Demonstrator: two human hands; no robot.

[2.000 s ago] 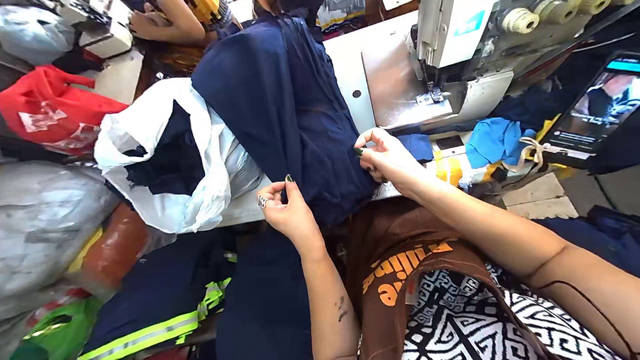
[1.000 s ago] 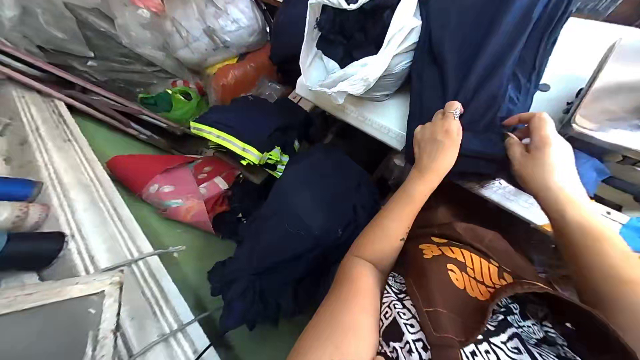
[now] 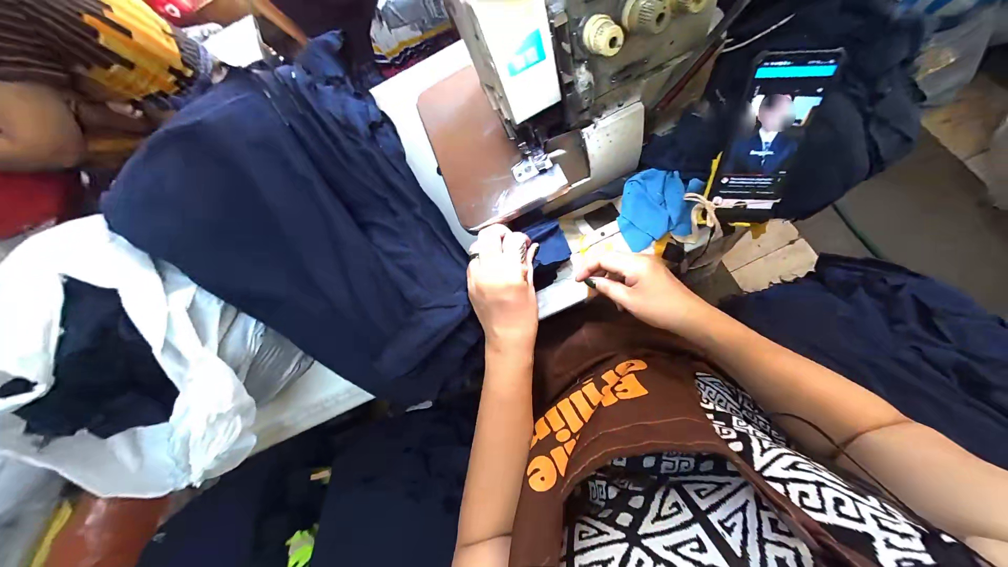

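Observation:
A pile of navy blue fabric lies on the white worktable, left of a sewing machine. My left hand is at the pile's right edge, just below the machine's metal plate, fingers curled; whether cloth is pinched in them is hidden. A small navy scrap sits between my hands. Over the table's front edge is my right hand, thumb and forefinger close together near a tiny dark thing; I cannot tell if they hold it. A blue cloth lies beyond it.
A white plastic bag with dark cloth inside stands at the left. A phone with a lit screen is propped at the right. Another person's arm shows at the upper left. More navy fabric lies at the lower right.
The view has swung back from the floor at the left to the machine. My left hand has left the front of the navy pile and is now at its right edge; my right hand is off the pile.

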